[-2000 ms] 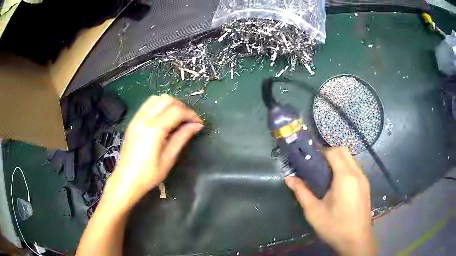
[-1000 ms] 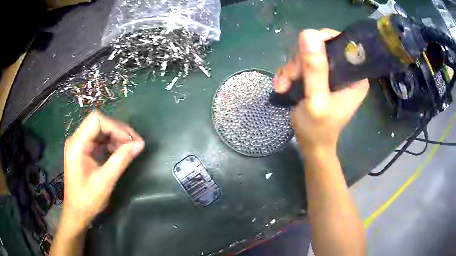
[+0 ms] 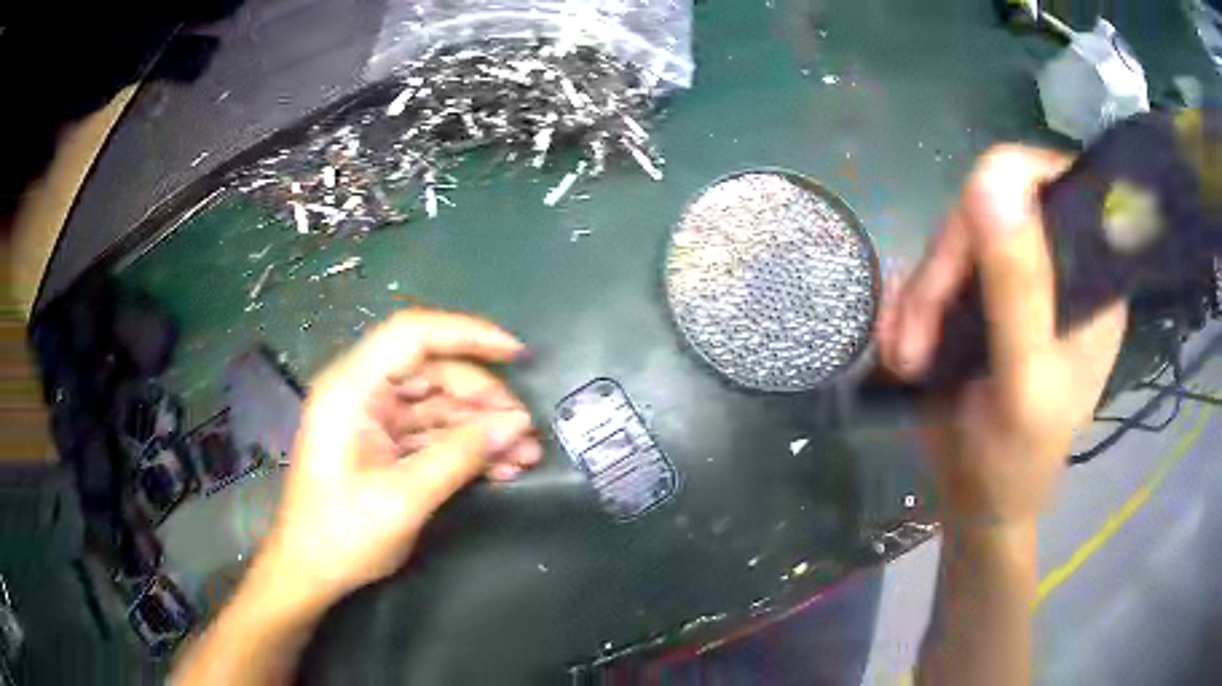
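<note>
A black plastic housing [image 3: 617, 449] lies ribbed side up on the green mat, front centre. My left hand [image 3: 416, 442] is just left of it, fingers apart, with nothing visible in it. My right hand [image 3: 1025, 288] grips the thick black electric screwdriver [image 3: 1139, 201], blurred and cut off at the right edge. Its front end points left, near the right rim of the screw dish, and its bit cannot be made out. The round screw dish [image 3: 773, 282] is full of tiny silver screws. Loose metal strips [image 3: 536, 107] are heaped at the back.
A clear plastic bag [image 3: 643, 34] lies open behind the strips. Black housings [image 3: 161, 462] are jumbled at left, beside part of a cardboard box [image 3: 60, 201]. A pale container [image 3: 1092, 83] stands at back right. Black cables hang at the right edge.
The view has shifted. My left hand's pinched fingers have opened and it is nearer the housing. The screwdriver turned from pointing away to pointing left, and has since moved right, off the dish.
</note>
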